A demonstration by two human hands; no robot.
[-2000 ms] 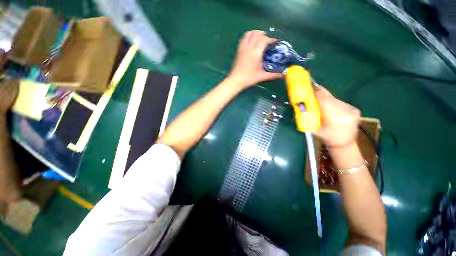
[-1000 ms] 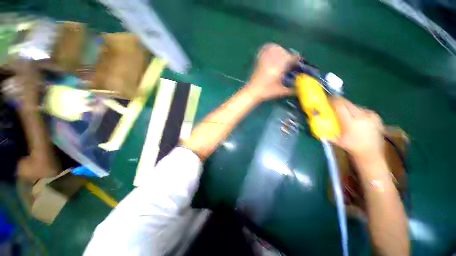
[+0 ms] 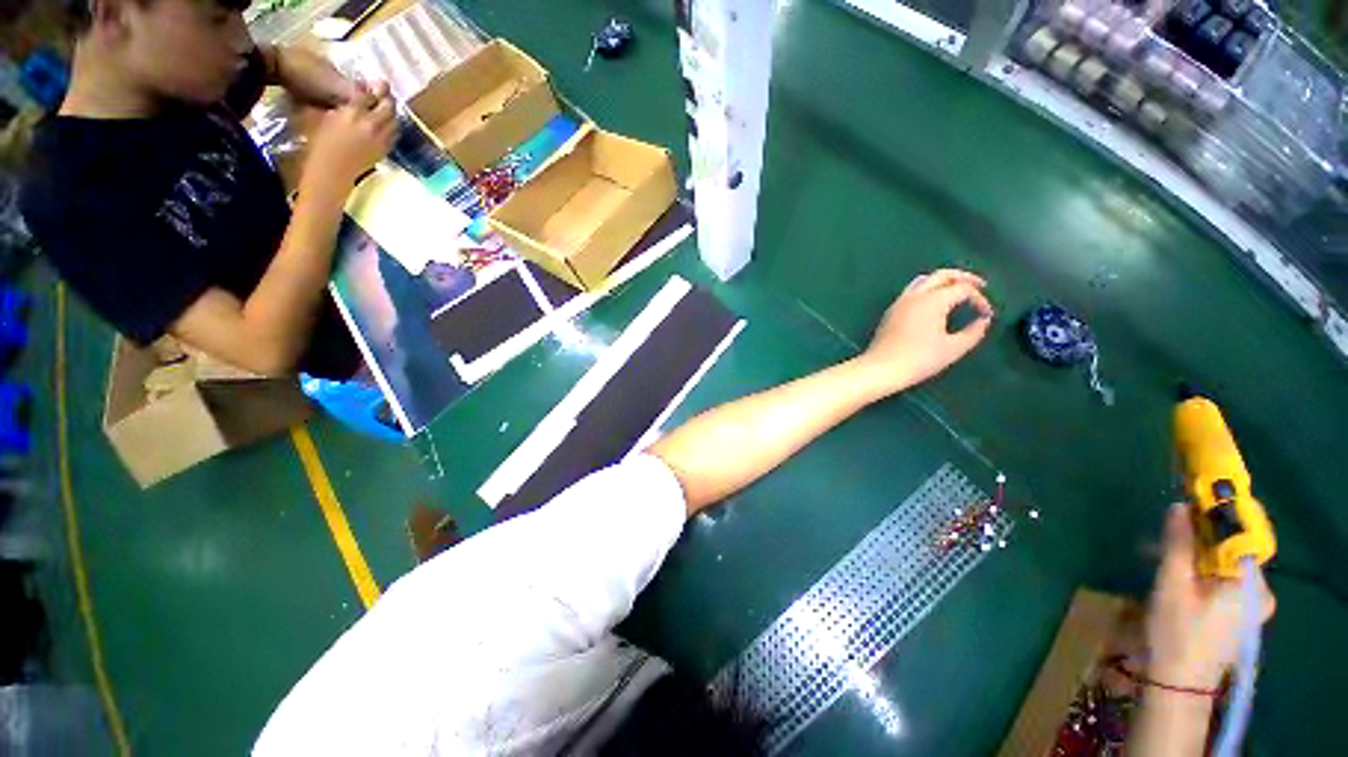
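Observation:
A round dark-blue unit [image 3: 1053, 334] with a short pale lead lies on the green bench, right of my left hand and not touched by it. My left hand [image 3: 931, 331] is over the bench with thumb and fingers curled into a ring, and I see nothing in it. My right hand [image 3: 1200, 614] at the right holds the yellow hot glue gun [image 3: 1218, 481], its nozzle pointing away from me. A translucent glue stick trails from the gun's back. Small red wired components [image 3: 968, 525] lie at the far end of the perforated strip [image 3: 872, 584].
A cardboard parts box [image 3: 1076, 666] is by my right wrist. A black strip [image 3: 621, 392] with white edges lies left. A white post [image 3: 727, 141] stands ahead. A coworker [image 3: 192, 192] sits at left by open boxes [image 3: 589, 204]. Another blue unit [image 3: 611, 39] lies far off.
My left hand has let go of the blue unit, which now lies on the bench. The glue gun in my right hand has moved away from it to the right. The view has swung left.

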